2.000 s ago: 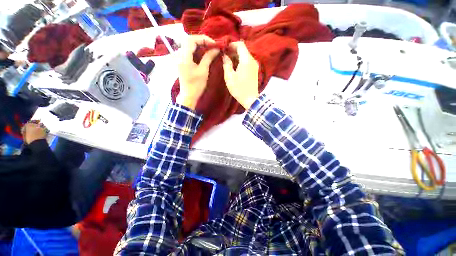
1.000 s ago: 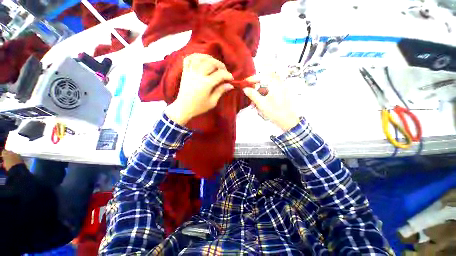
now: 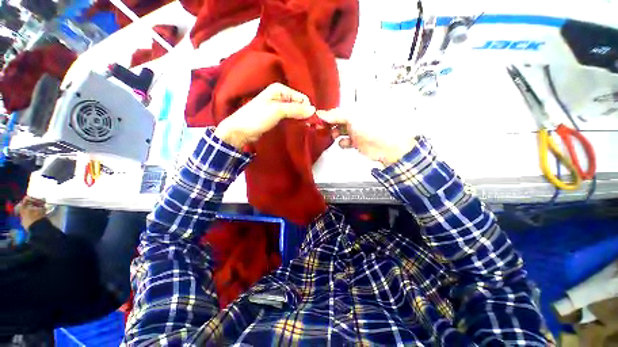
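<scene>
A rust-red garment piece (image 3: 288,162) lies on the white table left of the needle area and hangs over the front edge. My left hand (image 3: 271,114) pinches an edge of it between thumb and fingers. My right hand (image 3: 369,130) pinches the same edge just to the right, fingertips nearly touching the left ones. The bit between the fingertips is too small to make out. The sewing machine (image 3: 501,44) with a blue stripe and "JACK" lettering stands at the upper right, its needle area beyond my right hand.
Scissors with yellow and red handles (image 3: 566,157) lie right of my right hand. A grey-white housing with a round vent (image 3: 93,120) stands at left. Below the table edge, a blue bin (image 3: 282,237) holds red cloth. Another person's hand (image 3: 30,211) shows far left. Brown and white scraps lie lower right.
Since two seconds ago, both hands and the cloth have come nearer the table's front edge. Over the last second the hands still pinch the edge, with the fingertips closer together.
</scene>
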